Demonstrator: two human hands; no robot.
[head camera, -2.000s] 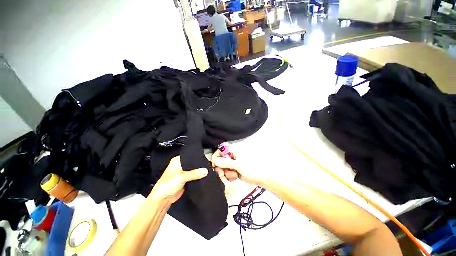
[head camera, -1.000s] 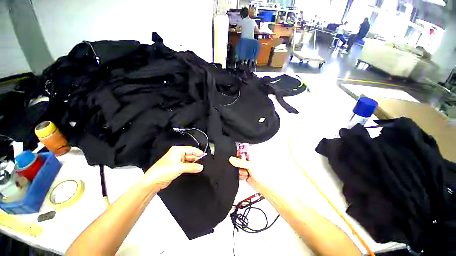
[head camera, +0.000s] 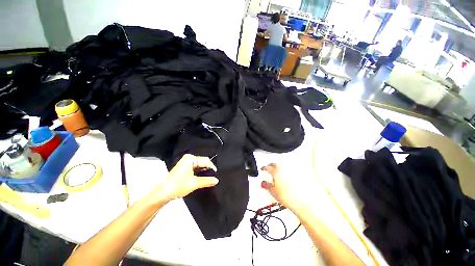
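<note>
A black garment piece (head camera: 221, 208) hangs toward the table's front edge, its narrow end on the white table top. My left hand (head camera: 194, 175) pinches its left side, with dark cloth between thumb and fingers. White threads (head camera: 214, 131) show on the cloth above that hand. My right hand (head camera: 277, 183) is just right of the cloth, apart from it, fingers curled. A small red spot shows at its fingertips; what it holds, if anything, is unclear. Red-handled snips (head camera: 270, 209) lie below it beside a black cord tangle (head camera: 271, 227).
A large black garment pile (head camera: 156, 88) lies behind; another (head camera: 416, 197) is at right by a blue-capped can (head camera: 390, 134). An orange hose (head camera: 333, 200) crosses the table. At left are a blue basket (head camera: 52, 169), tape roll (head camera: 82, 176) and orange-yellow cone (head camera: 72, 118). People sit in the background.
The view has shifted left. My right hand has come off the cloth and moved a little right of it. My left hand has moved from the strap to the cloth's left side.
</note>
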